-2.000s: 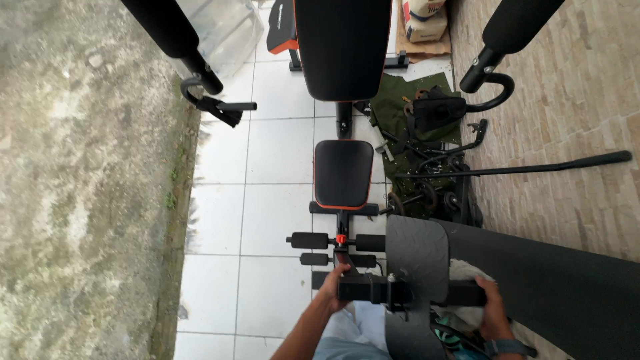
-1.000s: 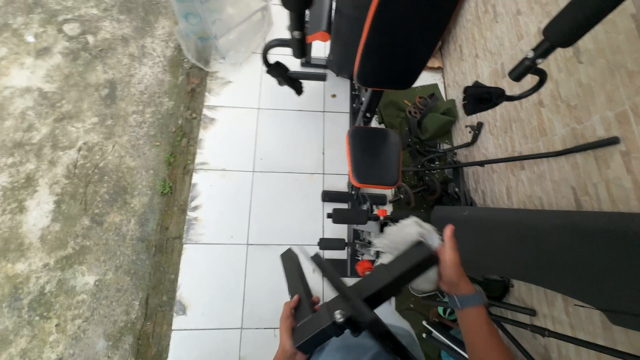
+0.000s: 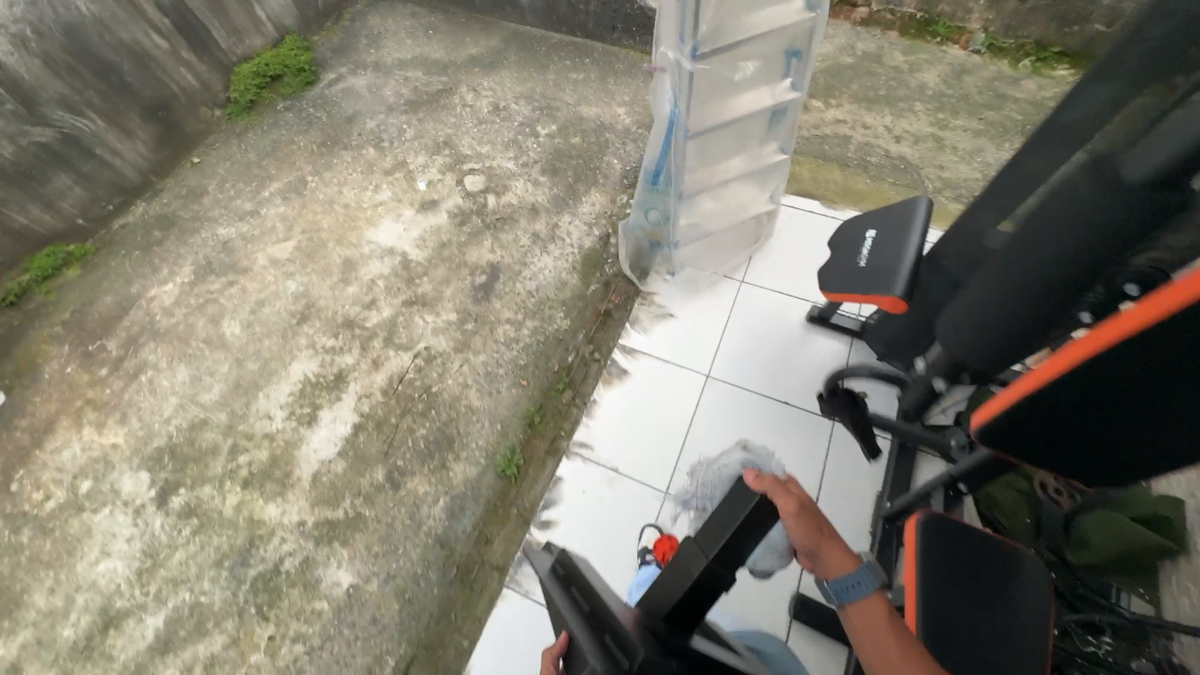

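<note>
A black metal frame piece [image 3: 708, 553] with a square-tube arm is held in both hands near the bottom of the view. My right hand [image 3: 806, 525], with a blue-grey watch on its wrist, grips the tube's upper end, and a grey cloth [image 3: 731, 478] hangs against the tube beside it. My left hand [image 3: 555, 653] shows only by its fingers, on the edge of the frame piece at the bottom; the rest is hidden. A red part [image 3: 665, 549] is just left of the tube.
On the right stands a home gym machine with a black, orange-edged seat [image 3: 980, 595] and a small pad [image 3: 877, 248]. A plastic-wrapped stack [image 3: 727, 141] stands on the white tiles [image 3: 647, 403]. A rough concrete yard [image 3: 328, 309] with a wall [image 3: 94, 112] lies left.
The view has swung left toward the yard. The frame piece has been lifted away from the machine's roller pads, and both hands still hold it, with the tube now angled up to the right.
</note>
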